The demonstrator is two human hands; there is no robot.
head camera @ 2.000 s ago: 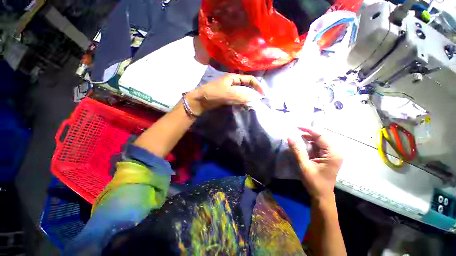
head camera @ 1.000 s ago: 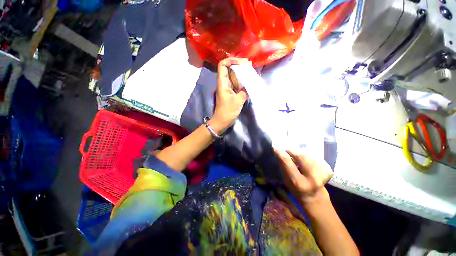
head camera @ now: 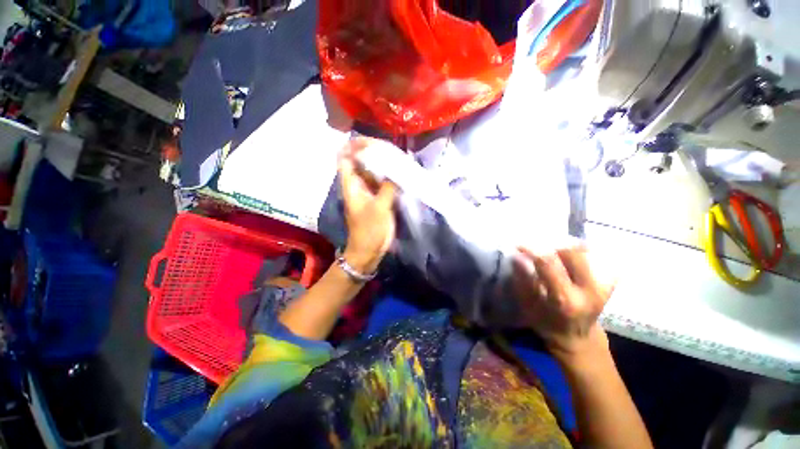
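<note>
A grey fabric panel lies over the table's front edge, washed out by the lamp, with a small dark cross-like mark. My left hand pinches the panel's upper left edge, where a pale strip shows between thumb and fingers. My right hand grips the panel's near right edge; its fingertips are overexposed and blurred. The cloth is stretched slantwise between both hands.
An open red plastic bag is behind the hands. The sewing machine is at right, with scissors near it. Dark grey panels hang at the far left. A red basket sits over a blue basket beside my lap.
My left hand has moved down and left with the cloth edge, away from the red bag. My right hand has moved slightly right. The view has shifted a little.
</note>
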